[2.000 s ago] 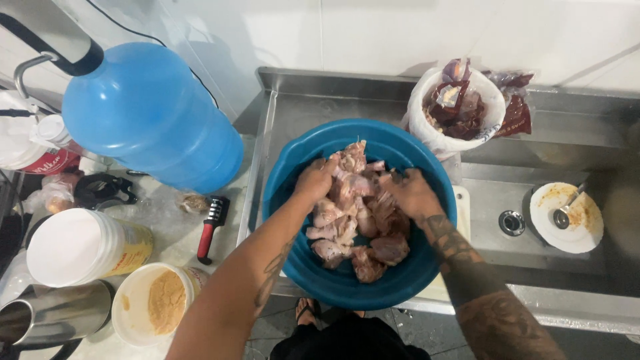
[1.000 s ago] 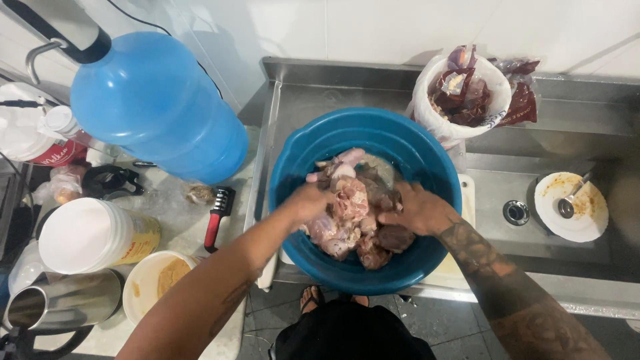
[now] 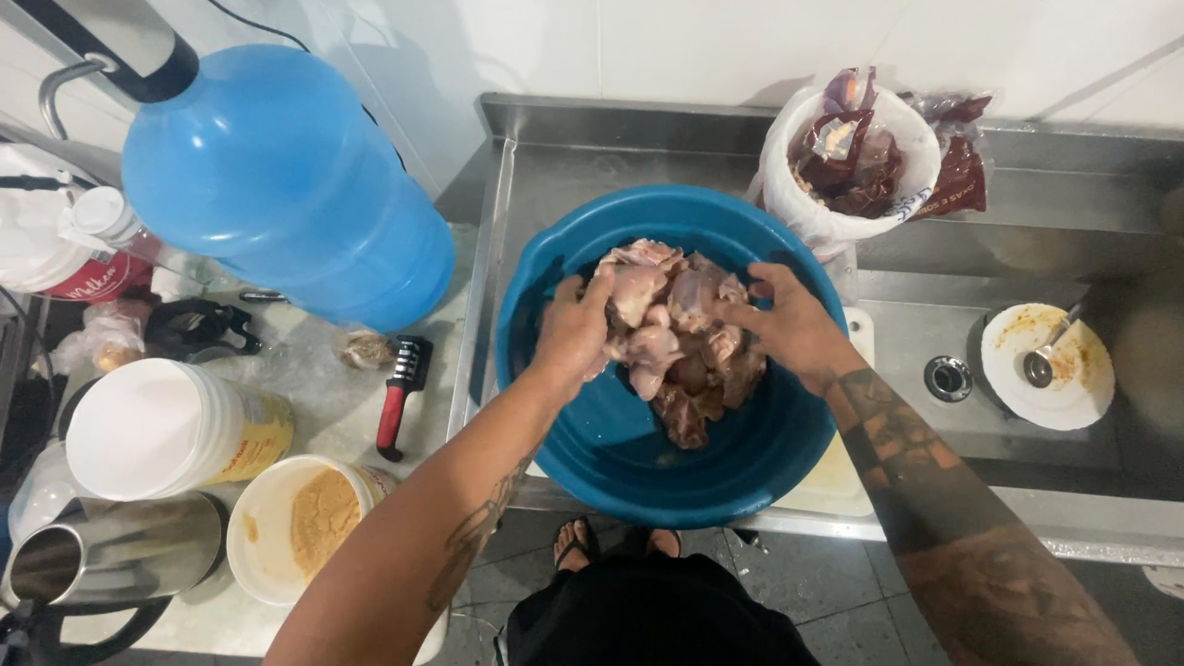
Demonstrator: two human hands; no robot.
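Raw meat pieces (image 3: pixel 680 324), pink and partly skinned, lie heaped in a large blue plastic basin (image 3: pixel 666 495) that rests over the edge of the steel sink unit. My left hand (image 3: pixel 572 328) cups the left side of the heap, its fingertips against the meat. On the right side my right hand (image 3: pixel 786 319) presses in with thumb and fingers spread. Both hands have the pile between them; some fingertips are hidden by meat. Part of a pale cutting board (image 3: pixel 837 481) shows beneath the basin's right side.
A white lined bucket (image 3: pixel 772 166) with meat and plastic packaging stands behind the basin. In the sink at right are a dirty plate (image 3: pixel 1004 370) and a spoon (image 3: pixel 1039 366). At left stand a blue water jug (image 3: pixel 277 176), a red-handled sharpener (image 3: pixel 400 398), a tub of powder (image 3: pixel 250 536) and a steel pitcher (image 3: pixel 129 546).
Both hands stay in the basin while the meat between them has shifted and turned. The heap now sits higher in the basin, toward its back, than two seconds ago.
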